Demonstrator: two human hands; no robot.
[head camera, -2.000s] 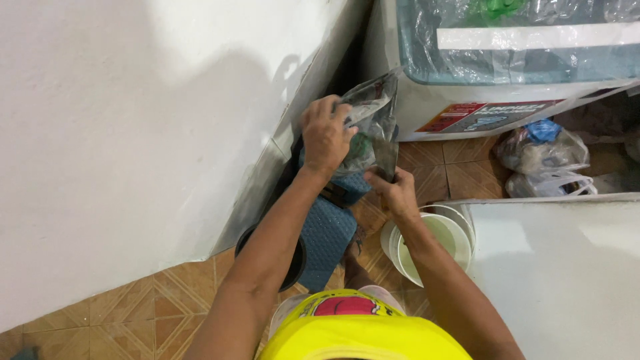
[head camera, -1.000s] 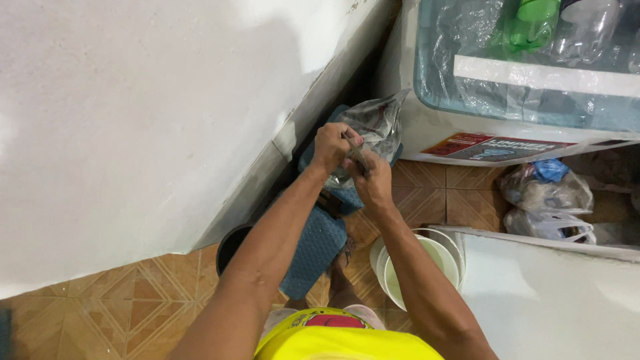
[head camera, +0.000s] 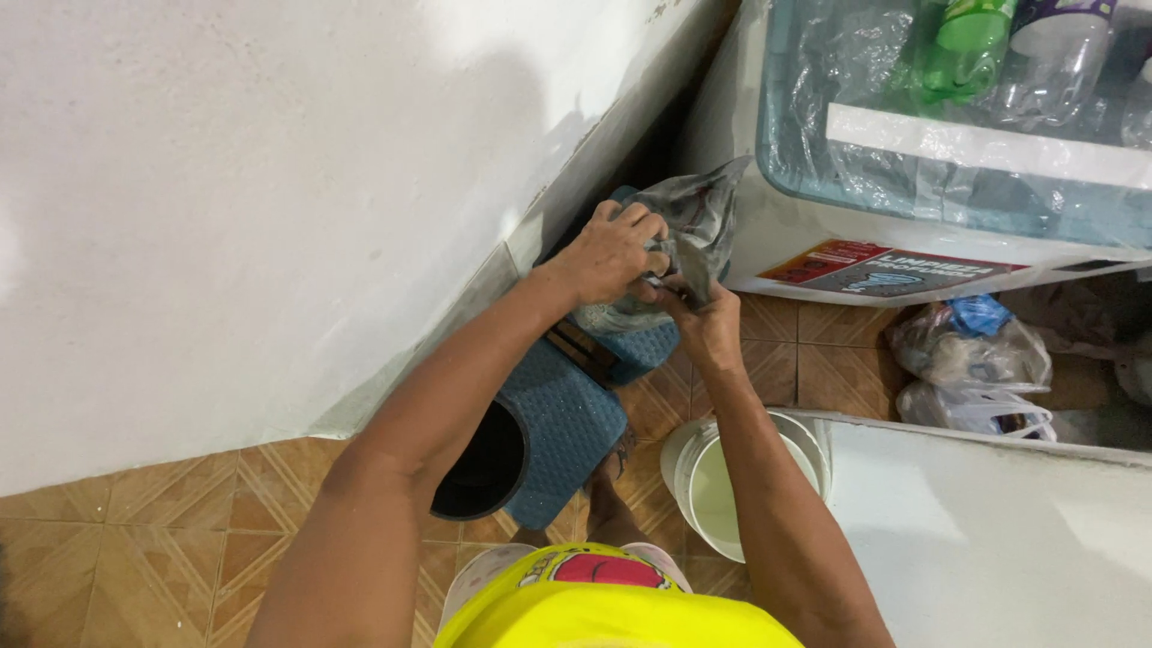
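A translucent grey plastic bag (head camera: 706, 202), crumpled and with contents I cannot make out, is held between my hands above a blue textured plastic stool or step (head camera: 571, 432). My left hand (head camera: 616, 252) grips the bag's gathered part from the left, its fingers curled. From the right, my right hand (head camera: 706, 319) pinches a dark fold of the same bag between thumb and fingers. The fingertips of both hands nearly meet there. The bag's lower part lies over the far blue piece (head camera: 643, 351).
A white washing machine (head camera: 837, 225) with plastic-covered lid and bottles (head camera: 967, 54) stands at upper right. White buckets (head camera: 693, 477) and a black bucket (head camera: 481, 463) flank my feet. A white wall (head camera: 270, 225) is left; tied plastic bags (head camera: 972, 351) lie right.
Two seconds ago my hands were apart on the bag, with its side spread between them. Now they are close together at a gathered part of it.
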